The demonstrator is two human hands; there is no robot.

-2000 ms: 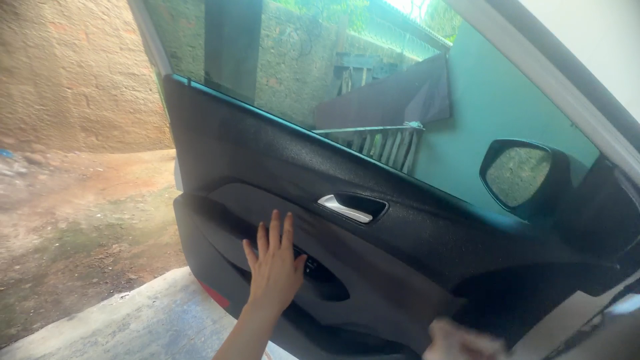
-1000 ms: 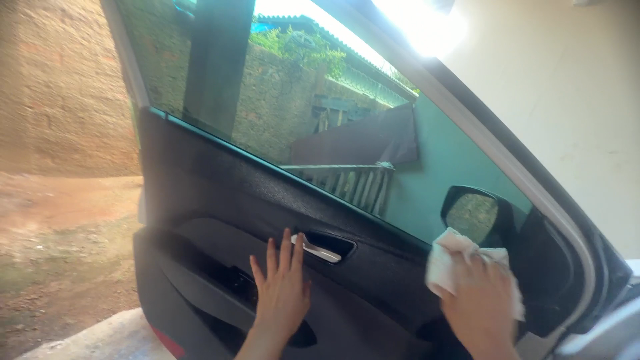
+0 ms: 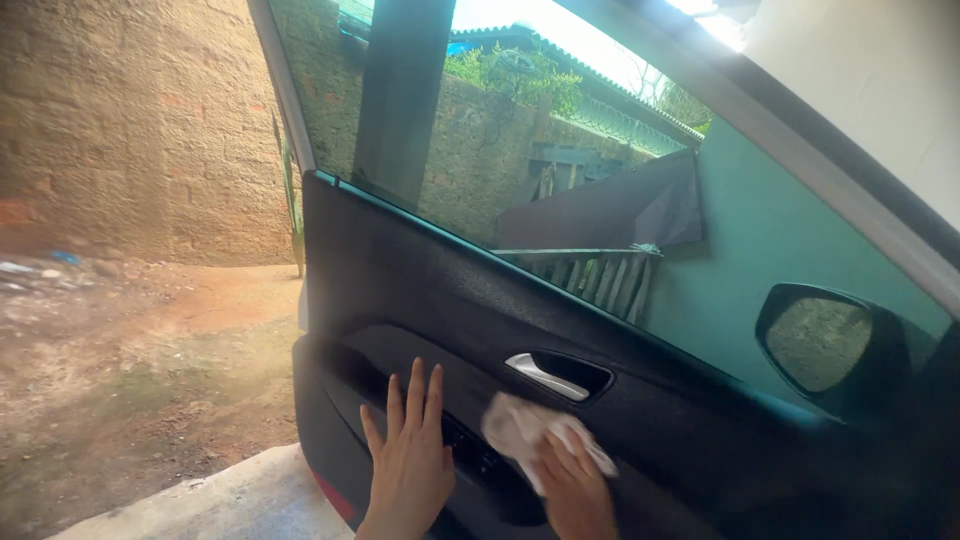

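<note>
The black inner panel of an open car door (image 3: 450,300) fills the middle and right of the head view. My left hand (image 3: 411,450), fingers spread and holding nothing, rests at the panel by the armrest, left of the window switches (image 3: 472,448). A white cloth (image 3: 525,431), slightly blurred, is under my right hand (image 3: 574,480), against the panel just below the silver inner door handle (image 3: 551,377). The cloth hides part of the armrest area.
Above the panel is the tinted door window (image 3: 480,150) in its frame. The side mirror (image 3: 817,341) shows through the glass at right. A rough wall (image 3: 135,127) and dirt ground stand at left, with a concrete edge (image 3: 225,495) below the door.
My right hand with the cloth has moved left, from near the side mirror to below the door handle. My left hand has shifted left, away from the handle where it was one second ago.
</note>
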